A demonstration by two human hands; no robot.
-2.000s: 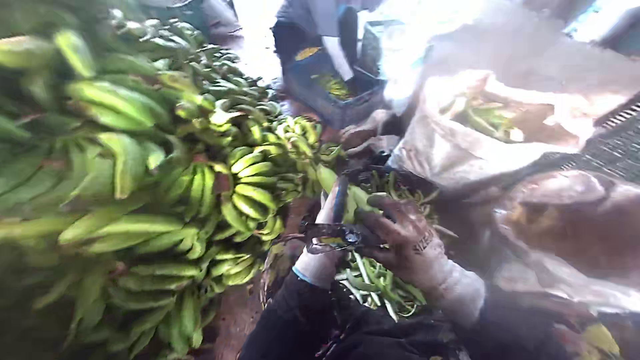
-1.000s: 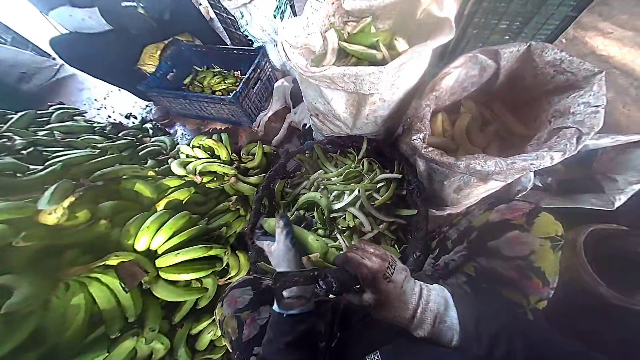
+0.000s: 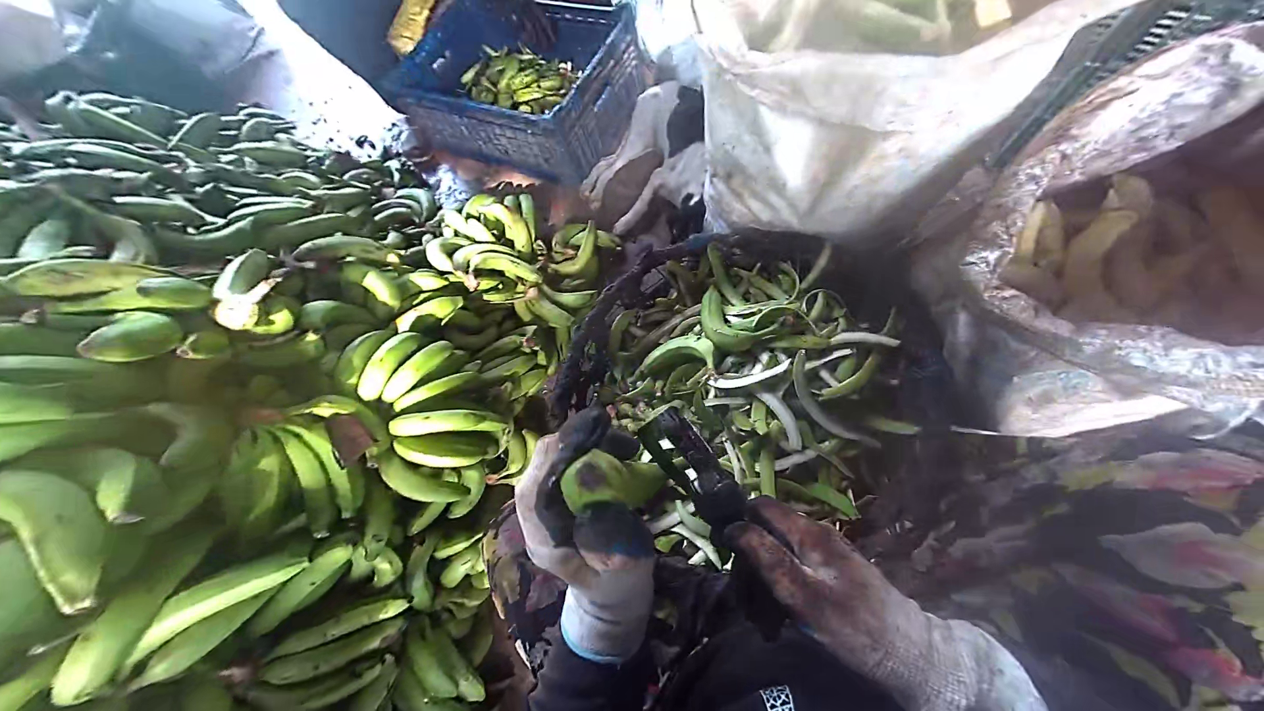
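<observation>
My gloved left hand (image 3: 592, 533) is closed around a green plantain (image 3: 607, 481), whose dark-spotted end faces up toward me. In my gloved right hand (image 3: 829, 573) is a dark-handled peeling tool (image 3: 696, 459), its end close to the right side of the plantain. Both hands are above the near edge of a dark-rimmed basket (image 3: 592, 346) filled with green and whitish peels (image 3: 750, 336). Fingers of my right hand partly hide the tool's handle.
Piled green plantains (image 3: 425, 415) cover the left side. A blue plastic crate (image 3: 583, 123) holding green pieces stands beyond. A white sack (image 3: 790, 148) stands behind the basket; another open sack (image 3: 1027, 365) with peeled plantains is at right. Floral cloth (image 3: 1136, 553) lies lower right.
The plantain in my left hand now points its end up toward me; it lay lengthwise before. The tool has moved off to its right side. The view has shifted and come closer.
</observation>
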